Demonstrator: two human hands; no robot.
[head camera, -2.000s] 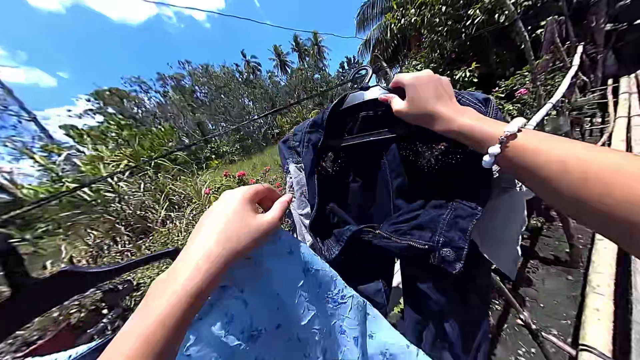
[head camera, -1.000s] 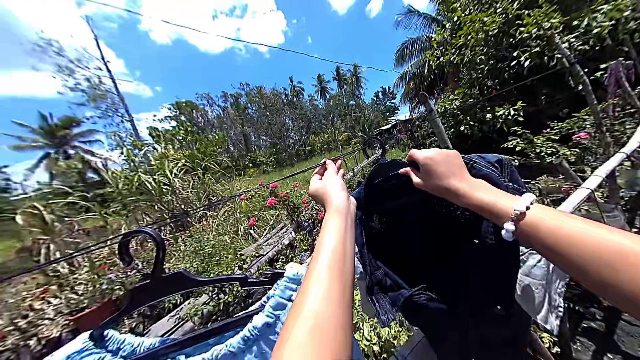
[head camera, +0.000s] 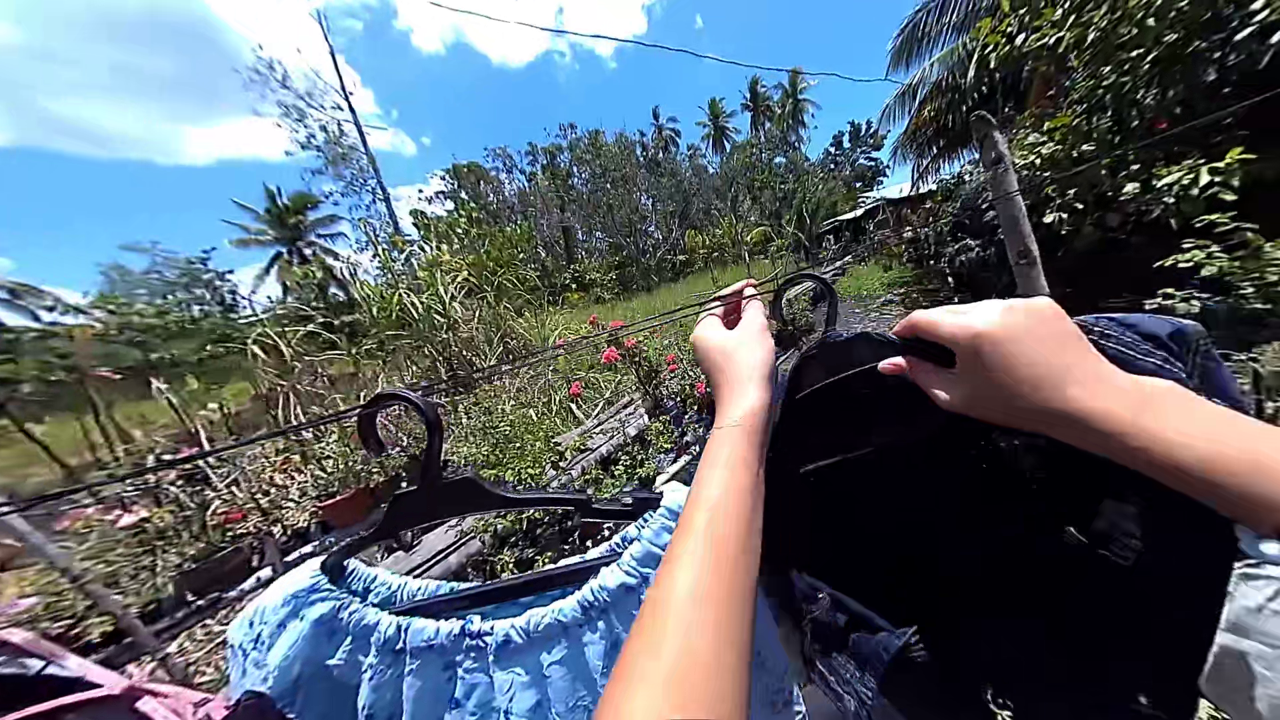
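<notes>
My left hand (head camera: 737, 350) pinches the dark clothesline (head camera: 560, 349) between thumb and fingers, just left of a black plastic hanger's hook (head camera: 806, 290). With my right hand (head camera: 985, 355) I grip the shoulder of that hanger, which carries a dark denim garment (head camera: 1000, 540); its inside lies in deep shadow. To the left, a light blue garment with a gathered neckline (head camera: 480, 650) hangs on a second black hanger (head camera: 470, 500), whose hook goes over the line.
Pink fabric (head camera: 110, 690) shows at the lower left. A grey cloth (head camera: 1245, 630) hangs at the right edge. Behind the line are red flowers (head camera: 610, 355), a clay pot (head camera: 348, 507), planks and a slanting post (head camera: 1010, 210).
My left hand has gone from the denim garment's edge to the clothesline. My right hand has stayed at the hanger's top. The view has swung left, bringing in the blue garment's hanger.
</notes>
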